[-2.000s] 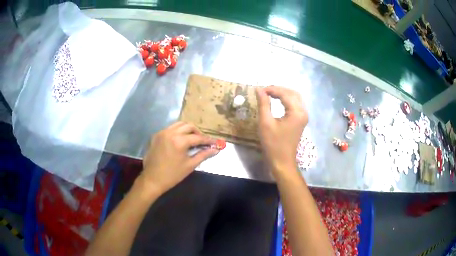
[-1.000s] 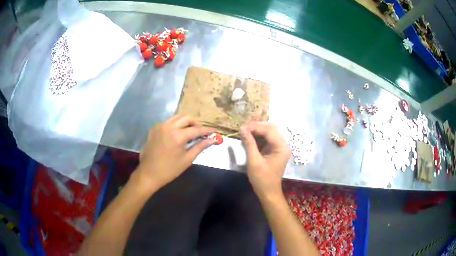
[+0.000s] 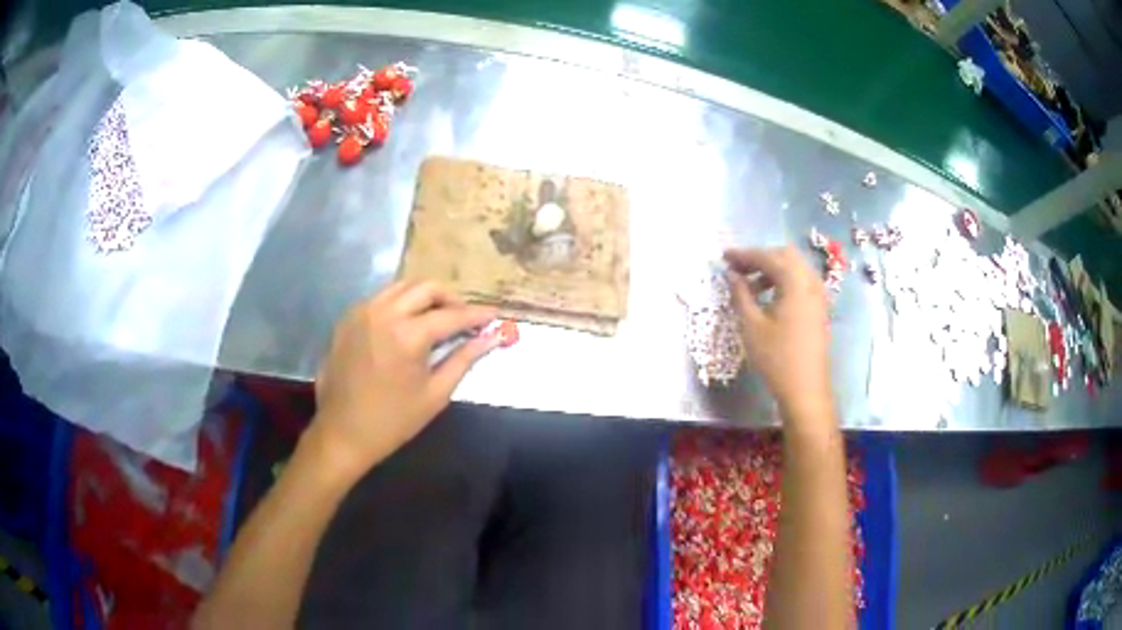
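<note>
My left hand (image 3: 400,363) holds a small red-and-white figure (image 3: 506,332) between thumb and fingertips, at the front edge of the brown cardboard pad (image 3: 449,234). A whitish glue blob (image 3: 549,219) sits in a dark stain on the pad. My right hand (image 3: 787,326) is over the right side of the scatter of tiny white parts (image 3: 714,332), fingers bent and close together. Whether it holds a stick or a tiny part cannot be told.
A translucent bag (image 3: 228,234) with tiny speckled pieces lies left. Finished-looking red figures (image 3: 351,113) are piled beside it. White discs (image 3: 941,302) and a small brown card (image 3: 1025,357) lie far right. Blue bins (image 3: 660,529) with red contents stand below. A green belt (image 3: 763,68) runs behind.
My right hand has gone from the pad's front edge near the figure rightward to the tiny white parts. My left hand still holds the figure. The whole view has shifted slightly.
</note>
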